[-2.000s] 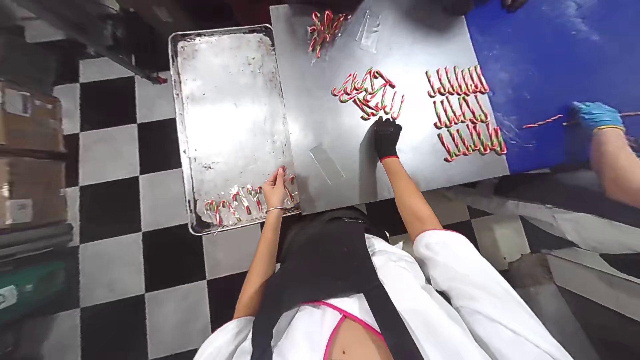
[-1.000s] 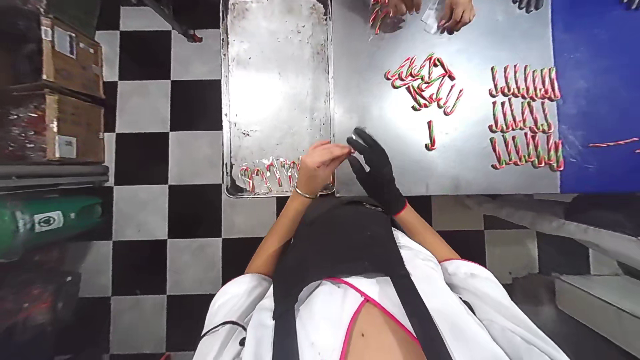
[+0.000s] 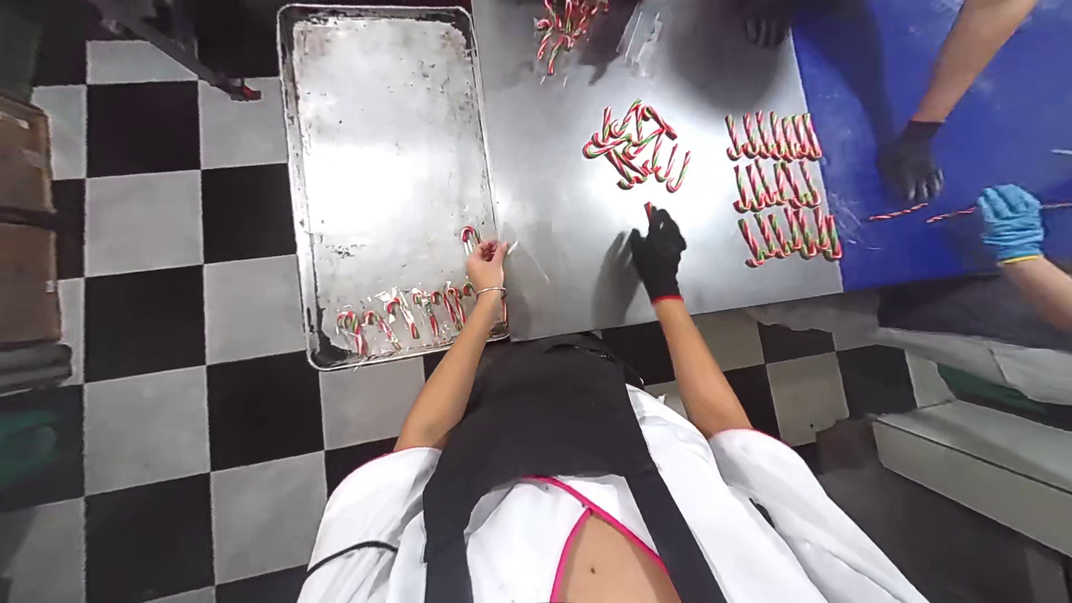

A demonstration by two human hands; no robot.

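Note:
Bare, with a bracelet at the wrist, my left hand [image 3: 486,264] grips a candy cane [image 3: 469,236] over the right edge of the metal sheet tray [image 3: 385,167]. Below it, wrapped candy canes [image 3: 402,316] lie in a row along the tray's near end. My right hand [image 3: 659,251], in a black glove, is at a single candy cane [image 3: 648,209] on the steel table [image 3: 569,276]; its fingertips partly hide the cane, so whether they grip it is unclear. Just beyond lies a loose pile of unwrapped candy canes [image 3: 634,151].
Three rows of candy canes [image 3: 775,184] lie to the right. More canes [image 3: 561,33] and clear plastic sleeves [image 3: 643,42] are at the table's far side. Over a blue mat [image 3: 988,84], a black-gloved hand [image 3: 913,163] and a blue-gloved hand [image 3: 1012,222] of others are near thin candy pieces [image 3: 900,213].
My hands were together near the tray's edge one second ago and are now apart. My right hand has moved right, to the single cane. A black-gloved hand has come over the blue mat.

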